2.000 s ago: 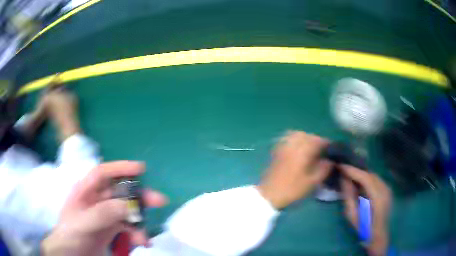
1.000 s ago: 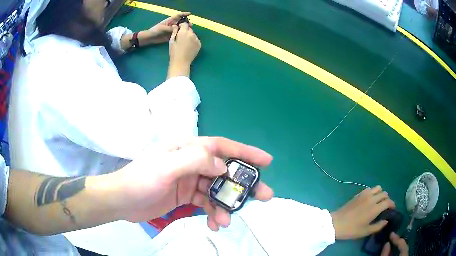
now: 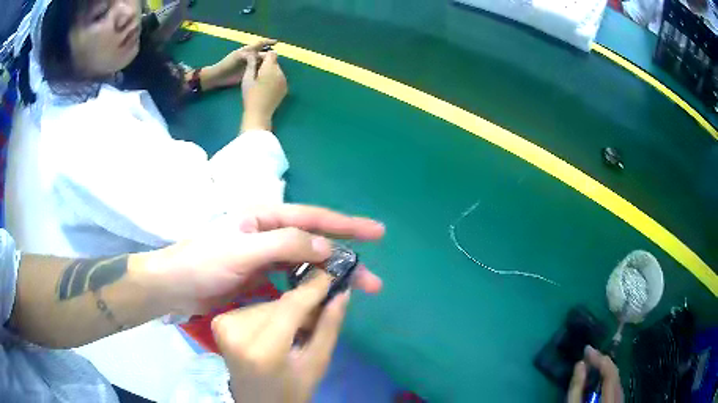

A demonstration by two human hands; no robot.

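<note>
My left hand [image 3: 272, 338] reaches up from the bottom left. Its thumb and fingers are closed on the lower edge of a smartwatch housing [image 3: 340, 264]. Another person's tattooed hand [image 3: 205, 264] also holds the housing, which is partly hidden between the hands. My right hand [image 3: 597, 375], cut off by the bottom edge, holds the soldering iron [image 3: 617, 340], with a bit of blue handle visible. The iron points up to the whitish tip-cleaning pot [image 3: 647, 285]. The black fixture [image 3: 568, 344] lies just left of my right hand.
A curved solder wire [image 3: 472, 259] lies on the green bench [image 3: 394, 189]. A dark watch unit [image 3: 612, 157] is on the belt beyond the yellow strip [image 3: 488, 126]. A person in white [image 3: 134, 173] sits at left, hands over the bench. A black wire guard [image 3: 660, 358] is at lower right.
My left hand has left the fixture and moved left to take hold of the housing in the other person's hand. The housing has turned. The solder wire has dropped to the bench.
</note>
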